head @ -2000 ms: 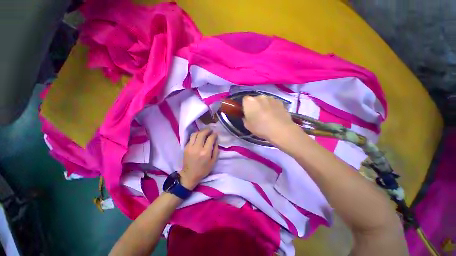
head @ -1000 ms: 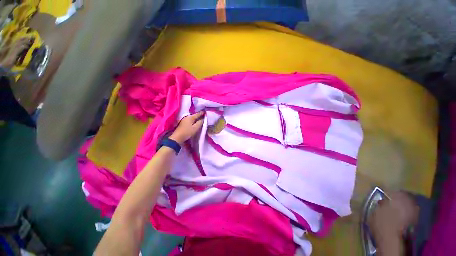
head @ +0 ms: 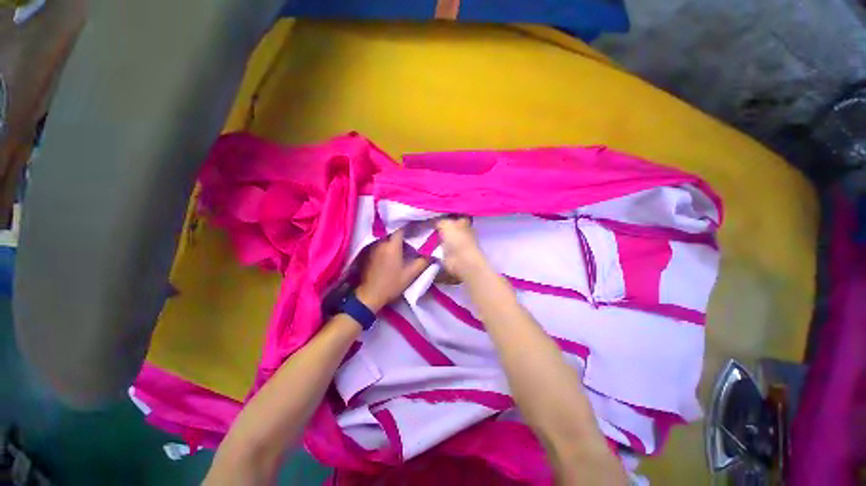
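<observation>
The hot-pink garment [head: 636, 342] lies spread inner side up, white with narrow darker pink strips. My left hand [head: 385, 272] is on its upper left part, with fingers on the cloth near a raised white fold. My right hand [head: 456, 249] is closed on cloth at the same fold, close to my left fingertips. The fold and the hands partly hide what the fingertips hold. The steam iron [head: 741, 422] stands at the lower right, apart from the garment, with no hand on it.
The yellow table cover [head: 532, 85] lies under the garment. A long grey padded arm [head: 114, 190] stands at the left. A blue board with an orange band [head: 380, 9] is at the far edge. Magenta cloth [head: 836, 380] hangs at the right. Green floor shows at lower left.
My right hand has left the iron at the lower right and moved onto the garment beside my left hand. Earlier it pressed the iron on the white cloth.
</observation>
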